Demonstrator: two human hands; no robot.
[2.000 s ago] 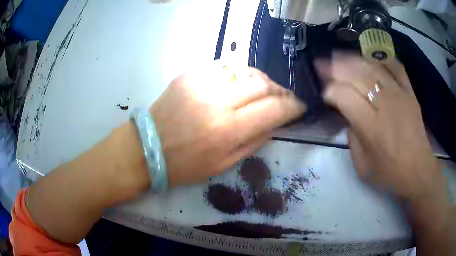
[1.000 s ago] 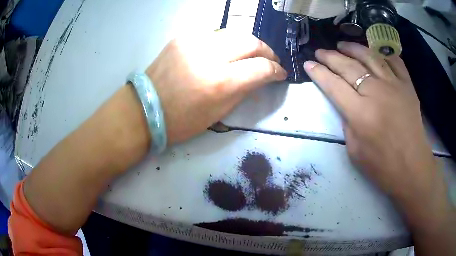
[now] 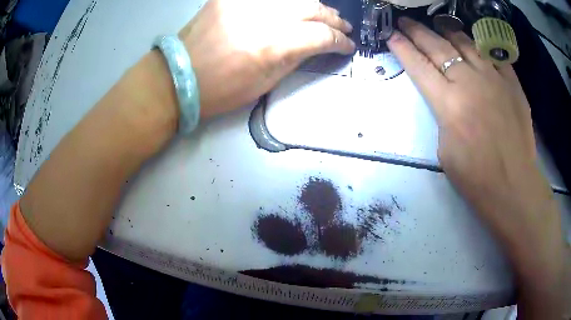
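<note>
The dark cloth piece (image 3: 346, 9) lies under the presser foot (image 3: 374, 30) at the top centre, mostly hidden by my hands. My left hand (image 3: 266, 53), with a pale green bangle, lies left of the foot, its bent fingertips at the cloth; glare hides whether it grips. My right hand (image 3: 466, 87), with a ring, lies flat right of the foot, fingers slightly apart, index fingertip close beside it. The throat plate (image 3: 379, 70) shows in front of the foot.
The bright slide plate (image 3: 350, 115) lies in front of the foot. A ribbed yellowish knob (image 3: 495, 39) is above my right hand, with dark cloth (image 3: 546, 106) right of it. Dark smudges mark the white table (image 3: 188, 219); ruler tape (image 3: 275, 292) runs along its near edge.
The dark cloth and both hands have moved away from me, towards the top. The cloth's near edge has moved up to the foot, uncovering the throat plate and more of the slide plate.
</note>
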